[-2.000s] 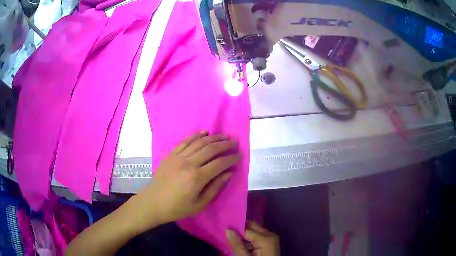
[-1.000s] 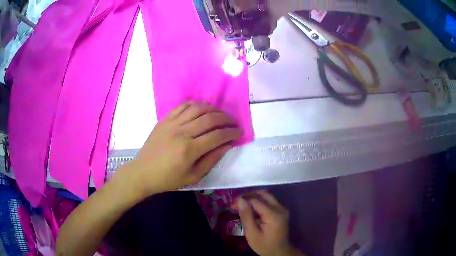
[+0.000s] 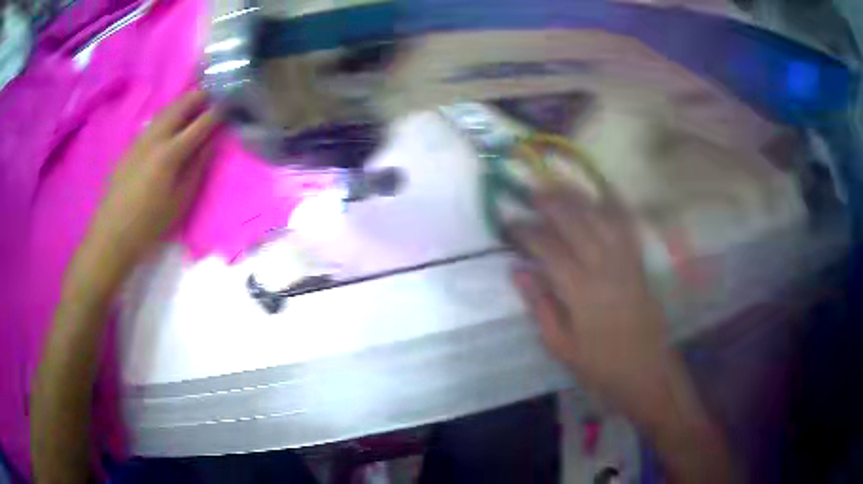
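The view is blurred by motion. The pink fabric lies on the table left of the lit needle area of the sewing machine. My left hand rests on this fabric at the machine head's left side; its fingertips reach beside the head, and whether they grip the cloth is unclear. My right hand is over the handles of the fabric scissors right of the needle; blur hides whether its fingers have closed on them. The blades point up and left.
More pink panels hang along the left side. The white table's front edge curves across below. A blue-lit display is on the machine at upper right. A dark item lies behind the scissors.
My right hand has risen from below the table edge to the scissors. My left hand has moved up and left. The pink piece now lies left of the needle, and the whole view has shifted.
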